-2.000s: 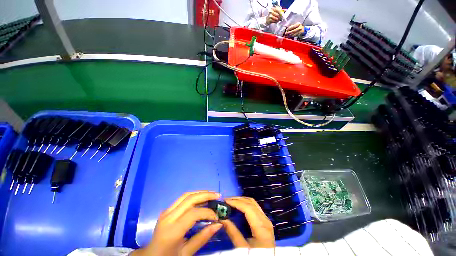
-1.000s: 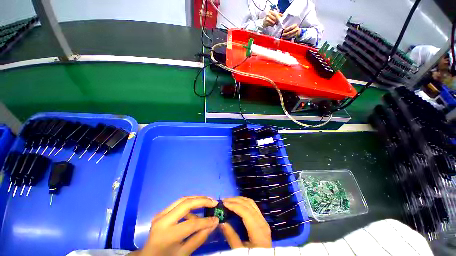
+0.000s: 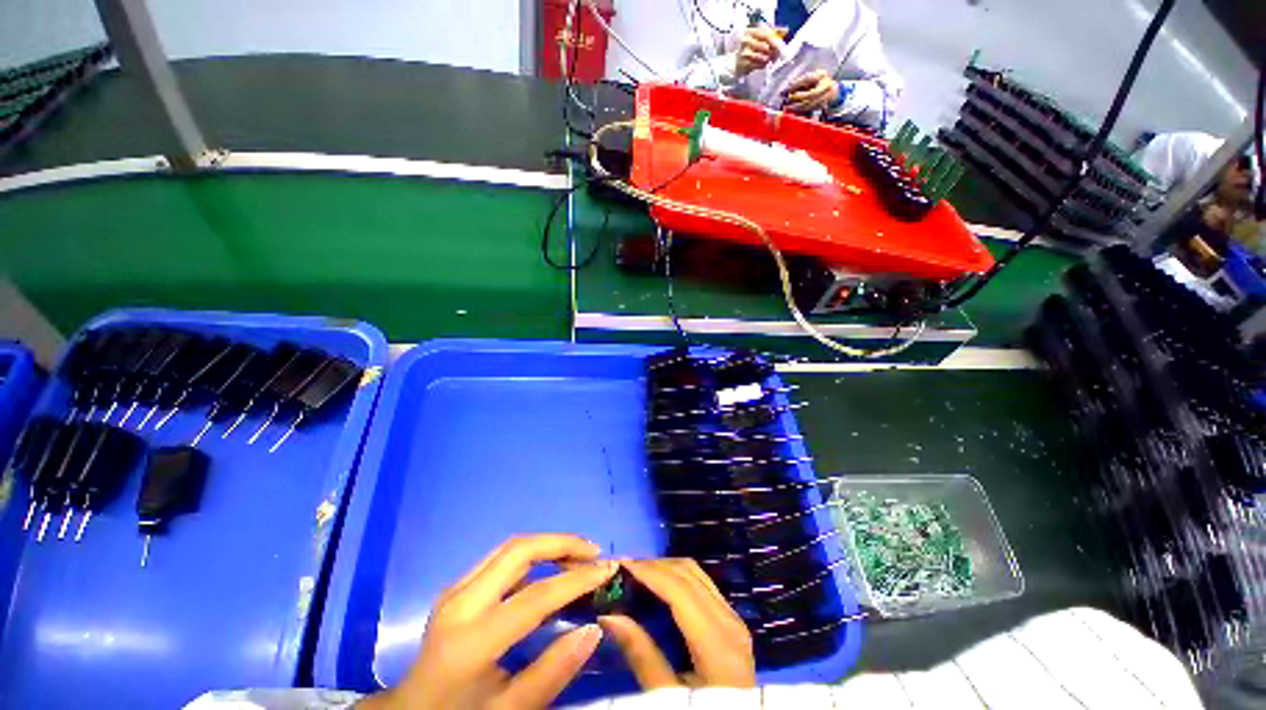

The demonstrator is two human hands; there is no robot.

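My left hand [image 3: 507, 631] and my right hand [image 3: 687, 617] hold a black plastic housing [image 3: 605, 605] between their fingertips, over the front of the middle blue tray [image 3: 486, 458]. A small green circuit board [image 3: 611, 588] shows at the housing's end that faces me. Fingers hide much of the housing. A row of black housings [image 3: 722, 472] with thin metal pins lies along the tray's right side. A clear plastic box [image 3: 909, 541] heaped with green and white circuit boards stands to the right.
The left blue tray [image 3: 167, 610] holds more housings [image 3: 172, 480]. Beyond is a red tray [image 3: 791, 201] with a white syringe [image 3: 764, 150], a yellowish hose [image 3: 791, 278] and a control box under it. Stacked black trays [image 3: 1152, 430] rise at right. A white-coated person [image 3: 833, 63] works opposite.
My fingertips have shifted a little around the housing, and less of the green circuit board shows now. The housing stays in about the same place in both hands.
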